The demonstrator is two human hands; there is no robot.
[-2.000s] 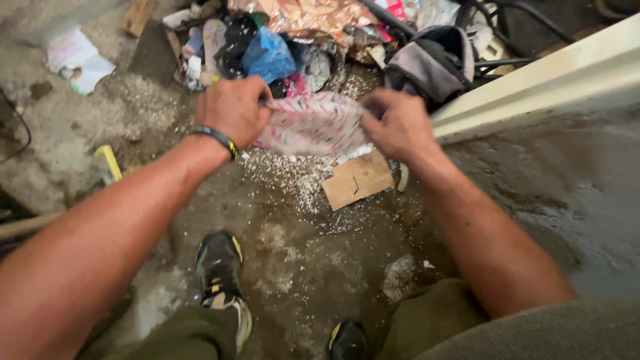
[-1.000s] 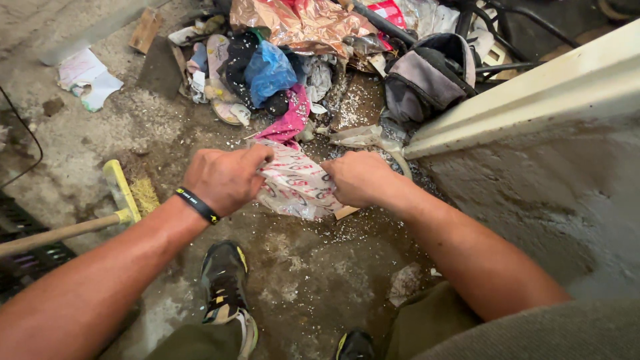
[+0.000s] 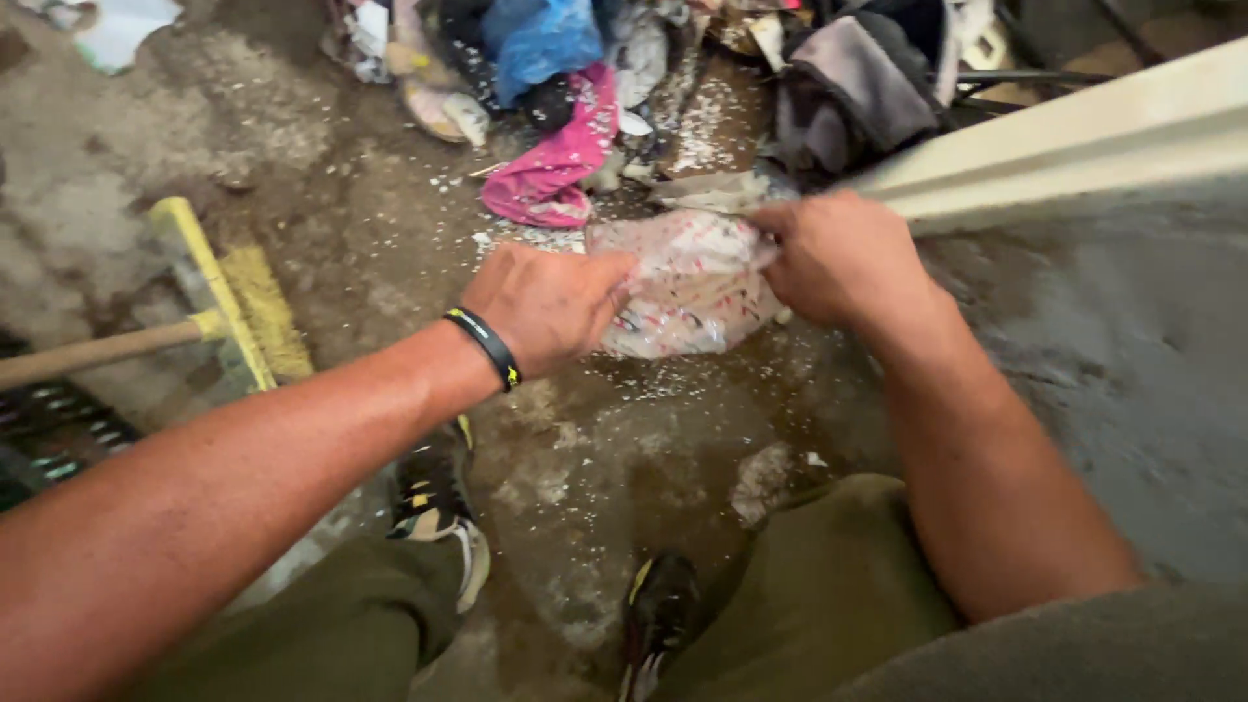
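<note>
A thin see-through plastic bag [image 3: 687,283] with red and dark print is stretched between my hands, low over the floor. My left hand [image 3: 551,300], with a black wristband, pinches its left edge. At the bag's upper right edge, my right hand [image 3: 843,255] grips it with curled fingers. Just beyond the bag lies a pink cloth [image 3: 561,156] sprinkled with white bits. A blue plastic bag [image 3: 543,44] rests behind that cloth, among mixed rubbish. The cardboard piece seen earlier cannot be made out now.
A yellow broom [image 3: 219,292] lies at left beside a dark crate [image 3: 58,429]. A grey and black fabric bag [image 3: 848,93] leans near a cream-coloured ledge [image 3: 1063,136] at right. My shoes [image 3: 434,487] stand on the wet, stained concrete floor, which is scattered with white bits.
The printed bag was held taut and wide two seconds ago, then bunched closer between my hands. Now it is spread again, hiding where the cardboard lay. Both hands keep hold of it.
</note>
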